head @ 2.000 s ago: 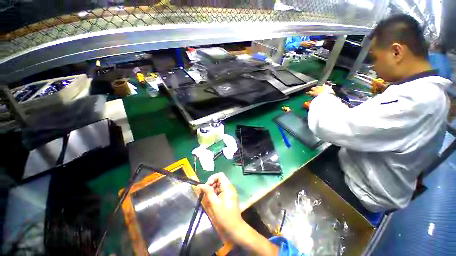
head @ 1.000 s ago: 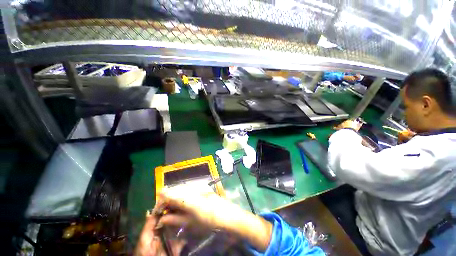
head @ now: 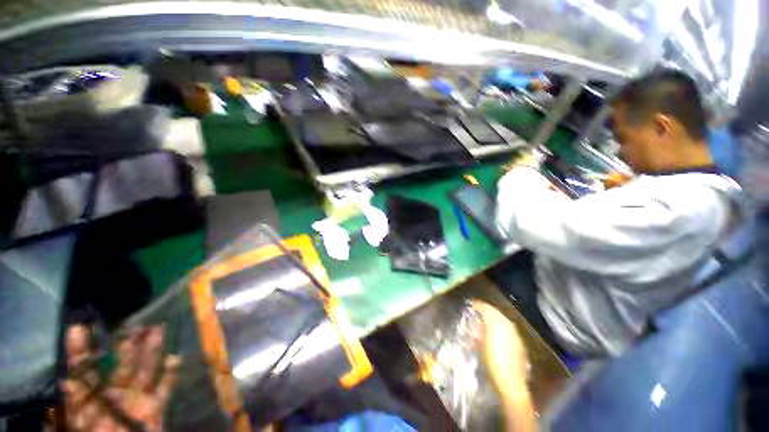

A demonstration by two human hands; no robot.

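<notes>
A see-through touch panel (head: 181, 308) with a thin dark border is tilted over the left part of the orange jig (head: 205, 312). My left hand (head: 118, 375) is at the lower left with fingers spread, blurred, at the panel's lower left part; it holds the panel up, though the exact contact is unclear. A dark glossy display panel (head: 270, 316) with bright reflections lies inside the jig. My right hand (head: 496, 325) is blurred over the brown waste box (head: 540, 371), at shiny clear film (head: 459, 359). Its fingertips are unclear, so whether it holds film cannot be told.
White crumpled cloths (head: 334, 239) surround a pale container (head: 350, 202). Dark glossy panels (head: 416, 236) lie right of them. A grey pad (head: 240, 218) is behind the jig. Stacked panels (head: 135, 190) stand left. A person in a pale jacket (head: 607, 245) works at right, beyond a blue stick (head: 461, 221).
My right hand has moved from over the jig to the waste box. My left hand is now spread at the lower left, and the touch panel is tilted beside it. The camera view has shifted.
</notes>
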